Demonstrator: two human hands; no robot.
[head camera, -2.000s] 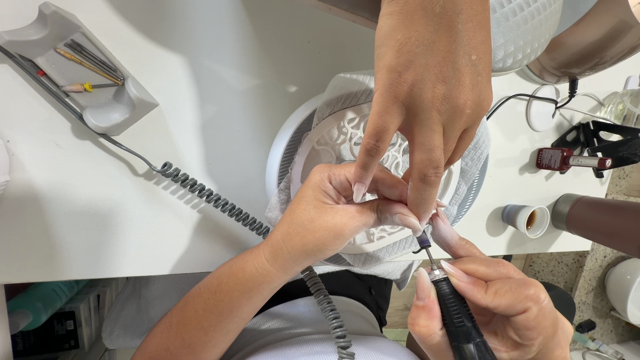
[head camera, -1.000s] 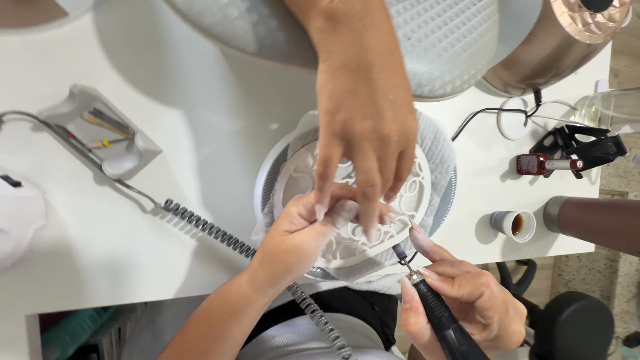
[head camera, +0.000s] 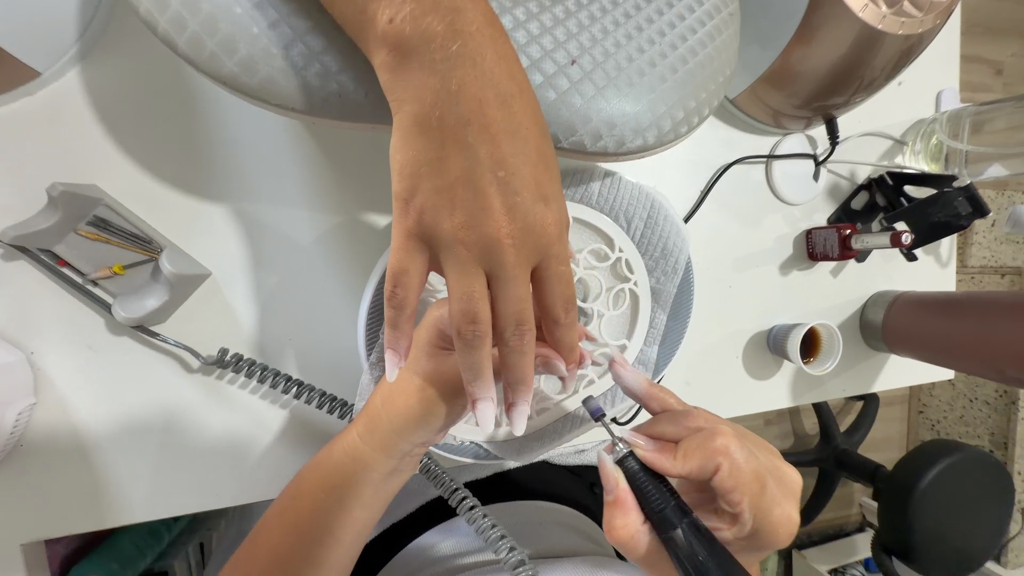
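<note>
My right hand grips a black electric nail drill handpiece; its purple-tipped bit points up toward the other person's fingertips, apart from them. That person's hand reaches down from the top, fingers spread, with long whitish nails. Beneath it is my left hand, mostly hidden; its thumb and fingertips show beside the person's rightmost finger, and whether it holds that finger cannot be seen. Under the hands lies a round white patterned dust-collector grille on a grey-white towel.
A grey tray with several drill bits stands left, and a coiled cord crosses the table. A quilted armrest and rose-gold lamp are at the top. Right are a red polish bottle, a small cup and a brown tumbler.
The other person's hand has come down over my left hand, covering much of it. The drill bit, earlier close to the fingertips, is now apart from them. The view has shifted.
</note>
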